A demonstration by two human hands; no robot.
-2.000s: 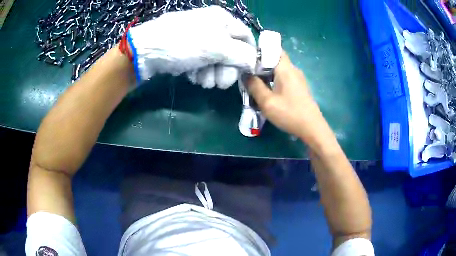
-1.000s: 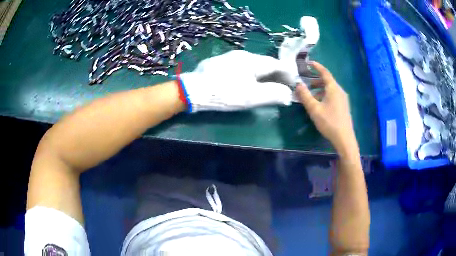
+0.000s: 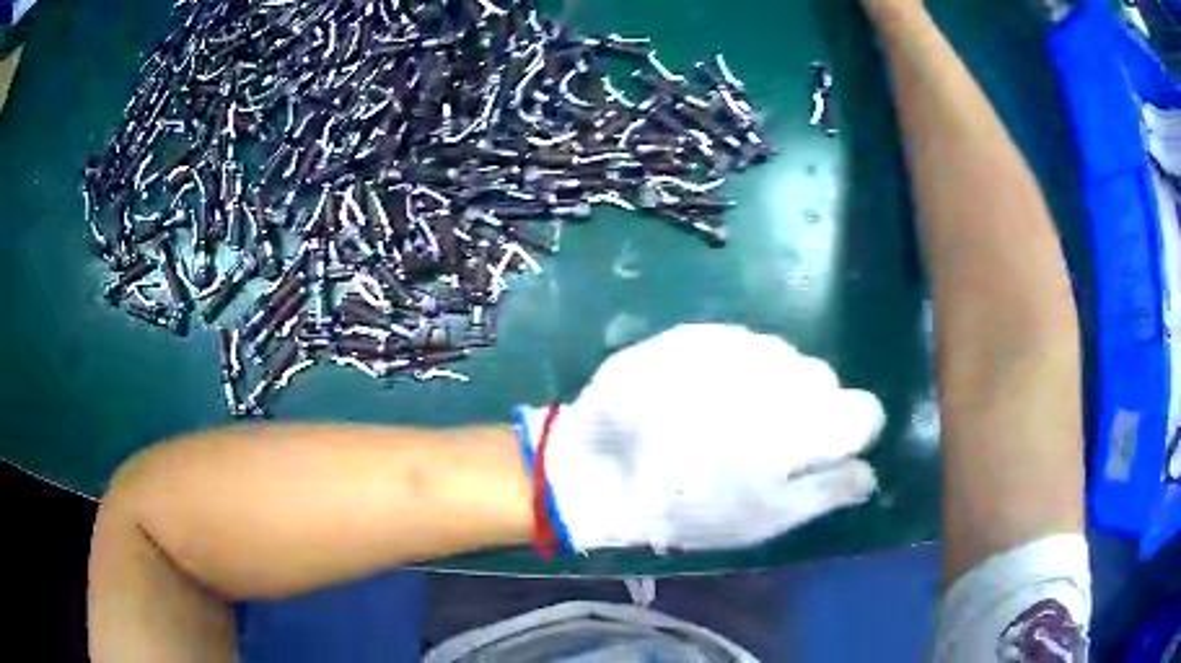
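My left hand (image 3: 719, 440), in a white knitted glove with a red-and-blue cuff, is over the green bench (image 3: 622, 292) near its front edge. Its fingers point right and lie close together; whether anything is under or in them is hidden. My bare right forearm (image 3: 997, 298) reaches up past the top edge of the picture, and the right hand is cut off there. A large loose heap of small dark-and-silver fittings (image 3: 427, 143) covers the upper left of the bench. One single fitting (image 3: 821, 97) lies apart, right of the heap. No white unit is seen.
A blue crate (image 3: 1127, 279) stands at the right edge, partly cut off, with a pale liner inside. My right forearm is between it and the heap. The bench's front edge curves below my left arm. Part of another blue object shows at the top right.
The white unit is gone from view. My right hand has moved up and out of the picture. My gloved left hand has come away from it and sits lower. The view has shifted, showing more of the heap.
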